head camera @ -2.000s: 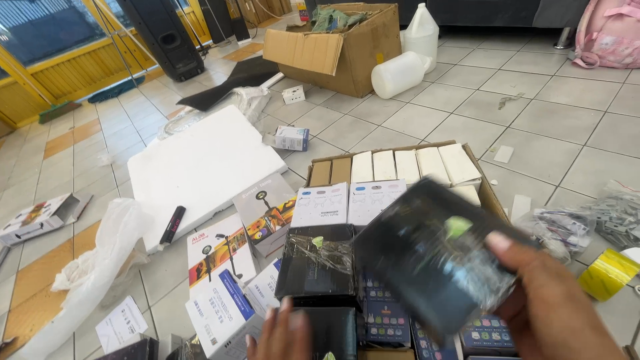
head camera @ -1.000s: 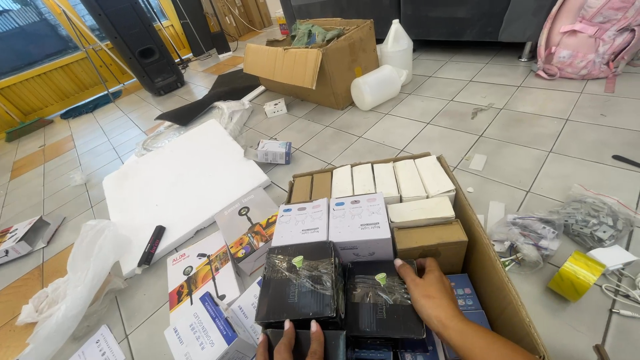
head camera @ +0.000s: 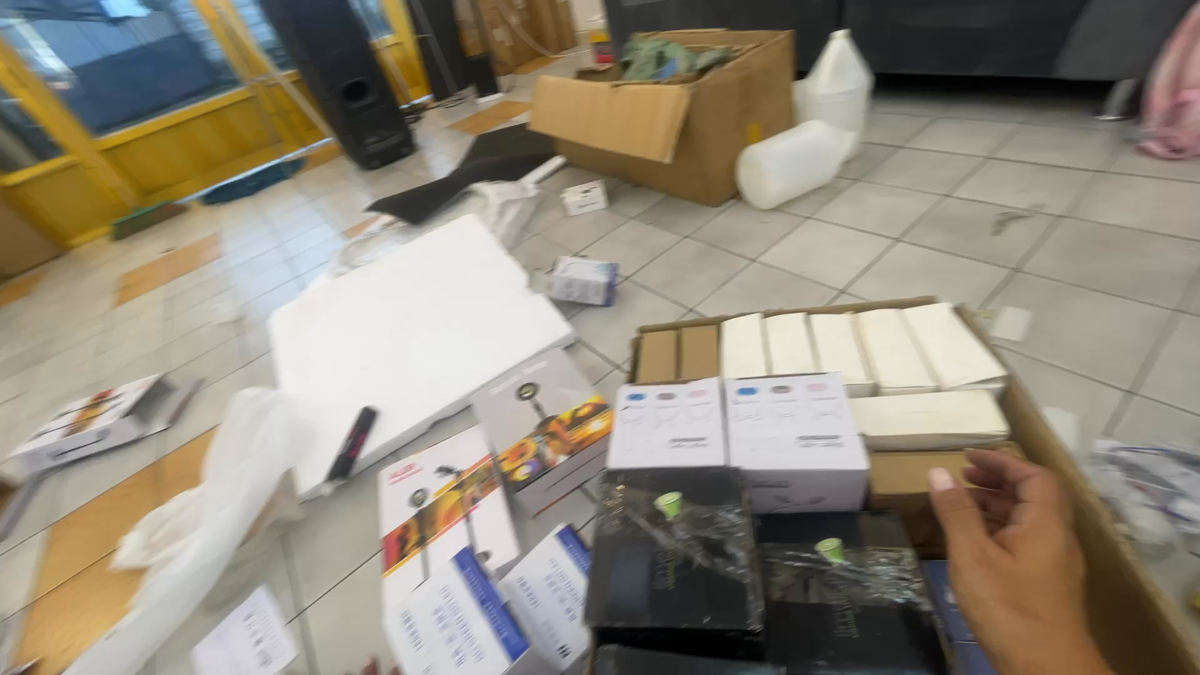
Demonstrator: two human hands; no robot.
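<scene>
My right hand (head camera: 1017, 553) is over the right side of an open carton (head camera: 1078, 511), fingers apart, beside a brown cardboard box (head camera: 914, 469). Left of it two black boxes in clear wrap, one (head camera: 675, 562) and another (head camera: 844, 600), lie side by side, each with a green mark on top. Behind them stand two white printed boxes (head camera: 795, 441) and a row of plain white boxes (head camera: 834, 347). Of my left hand (head camera: 372, 667) only blurred fingertips show at the bottom edge, near white-and-blue printed boxes (head camera: 455, 609); whether it holds something is hidden.
White foam sheet (head camera: 412, 328) lies left of the carton, with a black marker-like tube (head camera: 352, 445) on it. Printed white boxes (head camera: 445, 497) lean near the carton. Farther back are a large cardboard box (head camera: 694, 122), plastic jugs (head camera: 792, 164) and a black speaker (head camera: 342, 84). Plastic wrap (head camera: 216, 506) lies left.
The black box in my right hand two seconds ago now lies in the carton beside the other. My right hand has let go of it and moved right. My left hand has moved left, mostly out of view.
</scene>
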